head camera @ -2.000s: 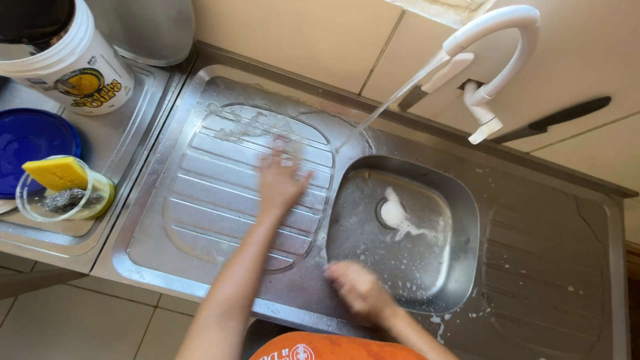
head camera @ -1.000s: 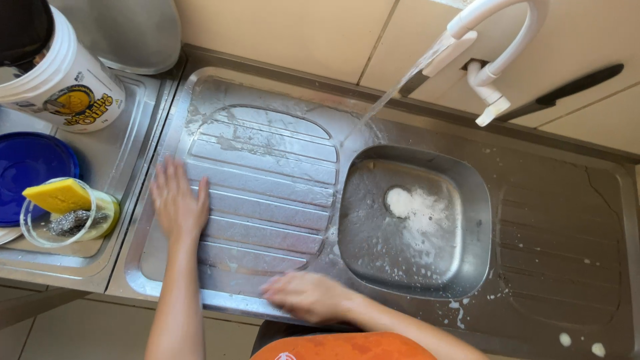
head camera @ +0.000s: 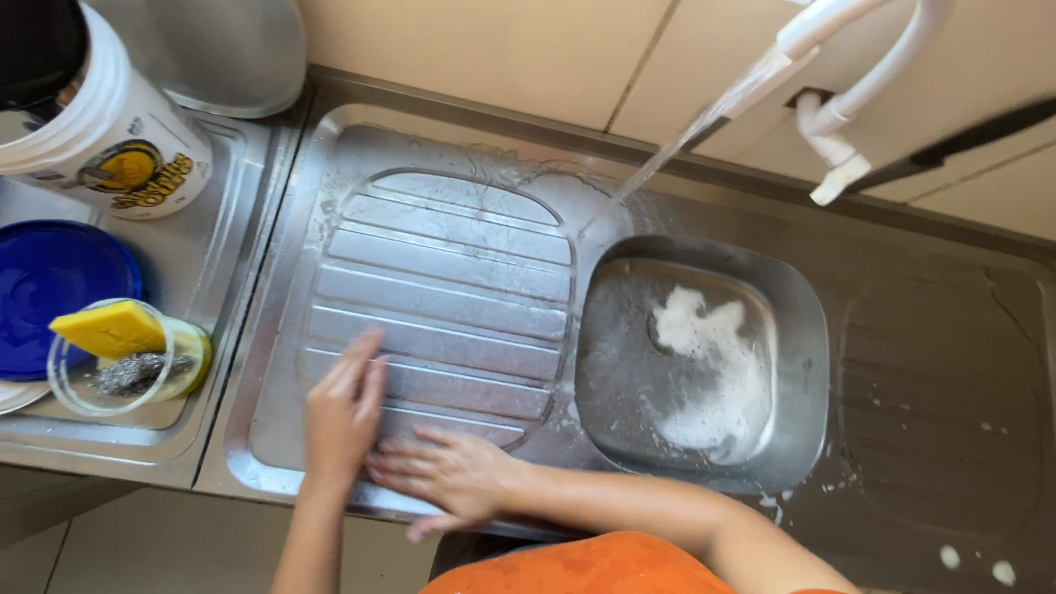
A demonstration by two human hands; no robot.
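Observation:
My left hand holds nothing and is at the lower left of the ribbed steel drainboard. Just right of it, my right hand lies spread at the front rim, also empty, its fingertips close to my left wrist. Water runs from the white faucet and lands on the steel behind the basin, spreading over the back of the drainboard. White foam lies in the sink basin around the drain.
On the left counter stand a white plastic bucket, a blue lid, and a clear cup holding a yellow sponge and steel wool. A dark-handled knife is at the wall on the right.
My left hand has moved from the drainboard's left edge toward the front, and my right hand has come left beside it. The foam in the basin has spread.

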